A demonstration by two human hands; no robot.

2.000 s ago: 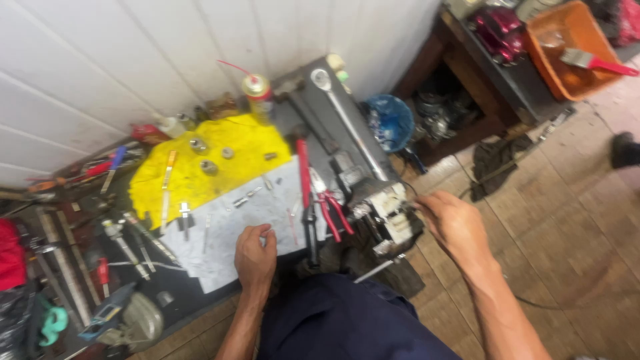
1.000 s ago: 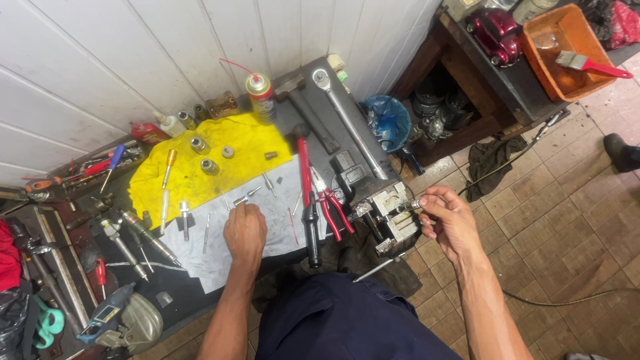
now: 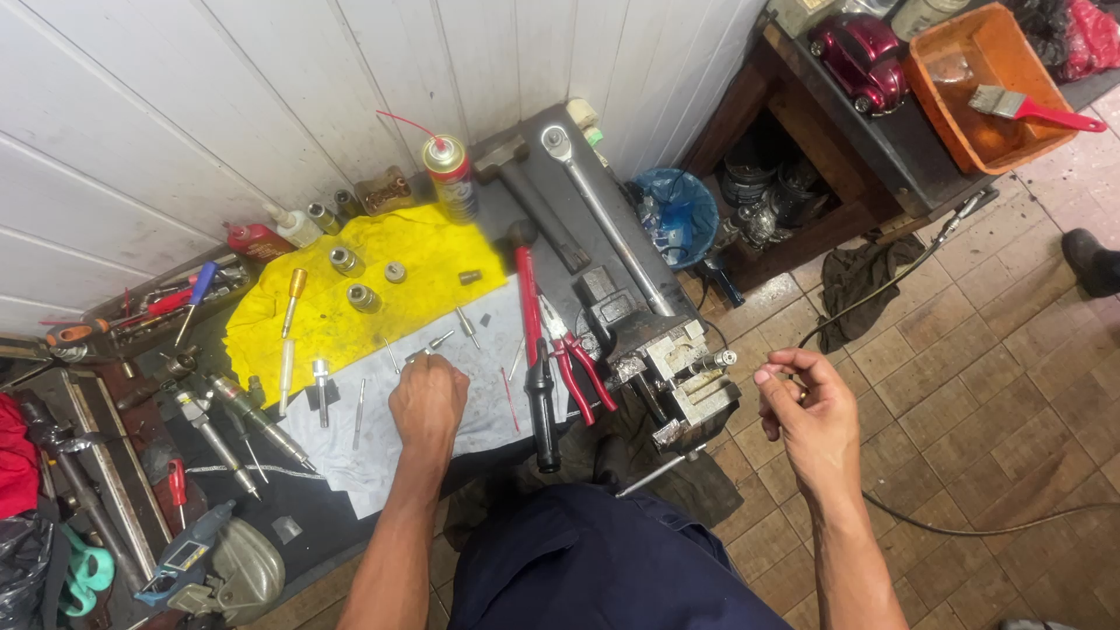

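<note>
My left hand (image 3: 429,395) is curled, palm down, over the grey cloth (image 3: 472,411). Its fingers reach small metal parts (image 3: 436,341); whether they grip one is hidden. Right of the bench vise (image 3: 691,385), my right hand (image 3: 807,407) hangs with bent fingers, apart from the vise. A small detail shows between those fingers, too unclear to name. Across the vise's jaws lies a short metal cylindrical part (image 3: 713,360). Red-handled pliers (image 3: 573,354) and a red and black tool handle (image 3: 535,367) lie between my left hand and the vise. Metal sockets (image 3: 363,297) stand on the yellow cloth (image 3: 420,254).
A long ratchet wrench (image 3: 608,219), a hammer (image 3: 538,210) and a spray can (image 3: 451,179) are at the back. Screwdrivers and metal tools crowd the left side. At right, a second bench holds an orange tray (image 3: 941,114) with a brush. A person's shoe (image 3: 1089,262) shows far right.
My right hand has drawn back to the right from the part at the vise, which it touched a second ago. Since two seconds ago, my left hand has moved to the small metal parts on the cloth.
</note>
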